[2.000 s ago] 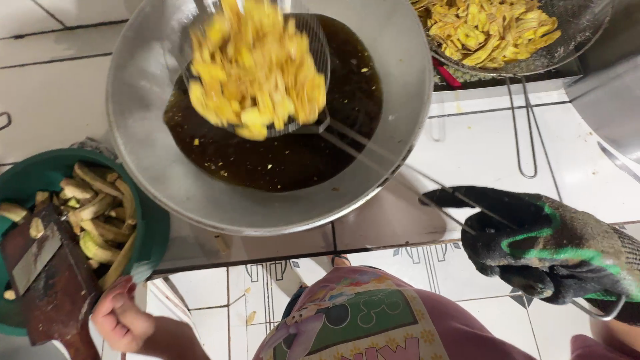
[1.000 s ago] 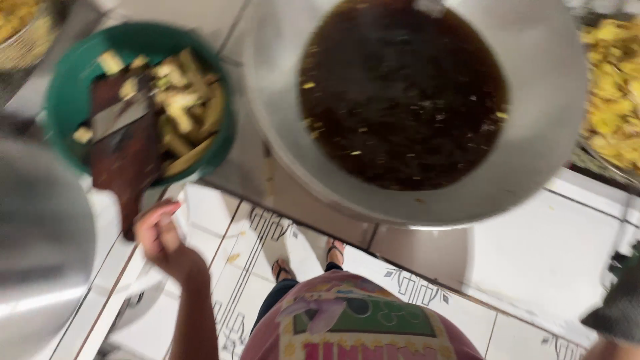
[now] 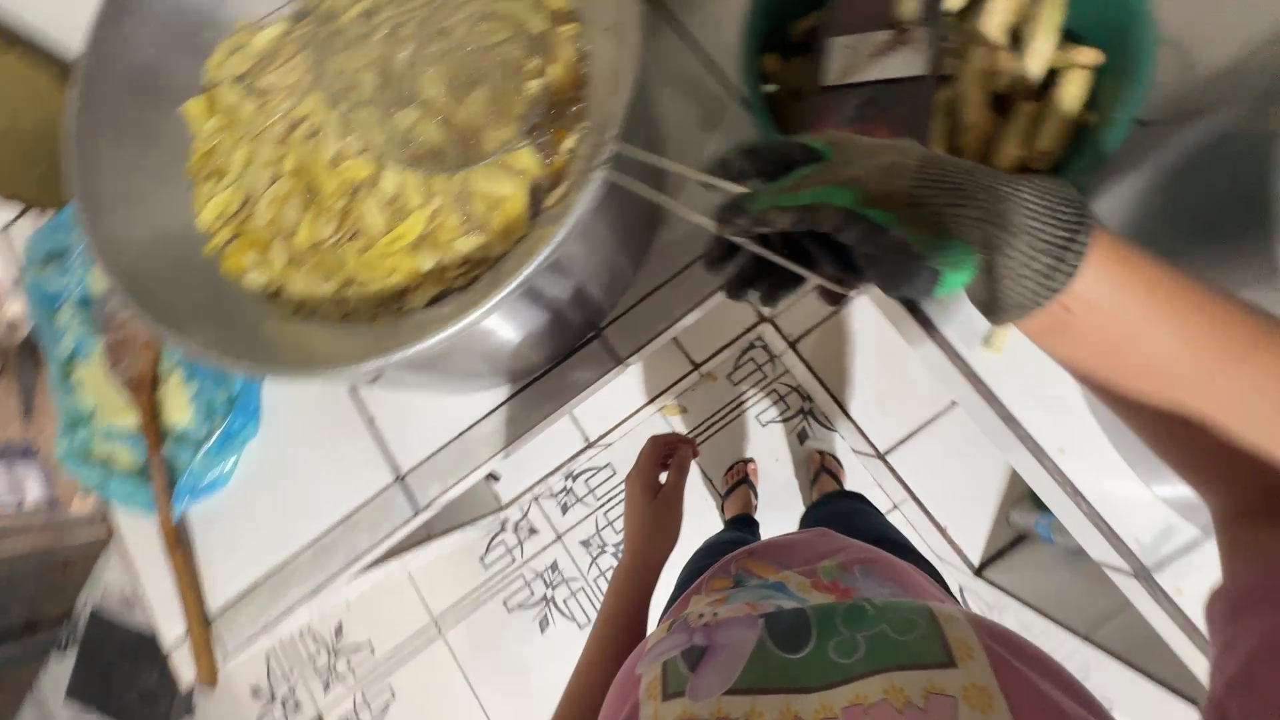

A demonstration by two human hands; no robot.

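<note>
My right hand, in a grey and black work glove with green marks, grips the wire handle of a skimmer. The skimmer's mesh head lies over many yellow slices in a wide metal pan; its outline is blurred. The slices lie in dark oil, of which only a little shows at their edge. My left hand is bare, hangs over the floor below the counter edge and holds nothing, its fingers loosely curled.
A green basin holds peeled pieces and a dark wooden slicer with a metal blade. A blue plastic bag and a long wooden utensil lie left of the pan. The tiled counter edge runs diagonally.
The view has swung strongly. Yellow slices fill a pan now; a second ago the pan in view showed mostly dark oil. My left hand has moved away from the slicer in the green basin.
</note>
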